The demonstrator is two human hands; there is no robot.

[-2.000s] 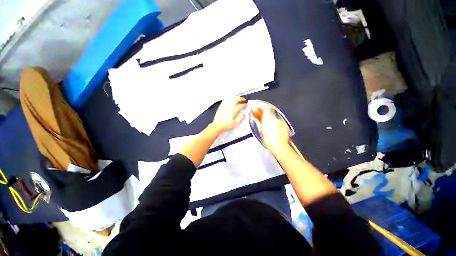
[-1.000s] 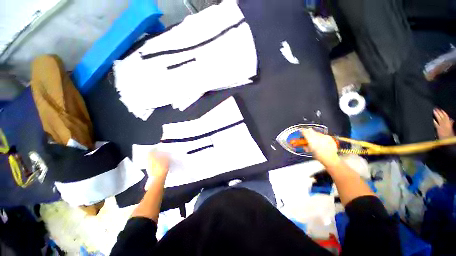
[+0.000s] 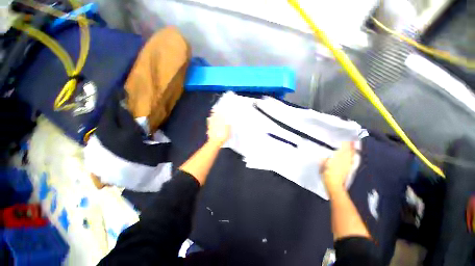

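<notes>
A white-faced garment panel (image 3: pixel 291 137) with a long dark band and a short dark bar lies at the back of the dark table, with more white layers showing at its edges. My left hand (image 3: pixel 217 130) holds its left end. My right hand (image 3: pixel 338 163) holds its right end, fingers spread over the white face. Blur hides the exact finger contact. The iron is not in view.
A blue bar (image 3: pixel 239 79) lies behind the panels. A brown padded form (image 3: pixel 159 75) and draped black-and-white panels (image 3: pixel 133 169) are at left. A yellow hose (image 3: pixel 359 80) hangs at upper right. A second iron (image 3: pixel 85 98) sits at far left.
The view has turned left. My right hand has let go of the iron and moved to the back panels. My left hand has moved there too. The nearer panel has left the table's front.
</notes>
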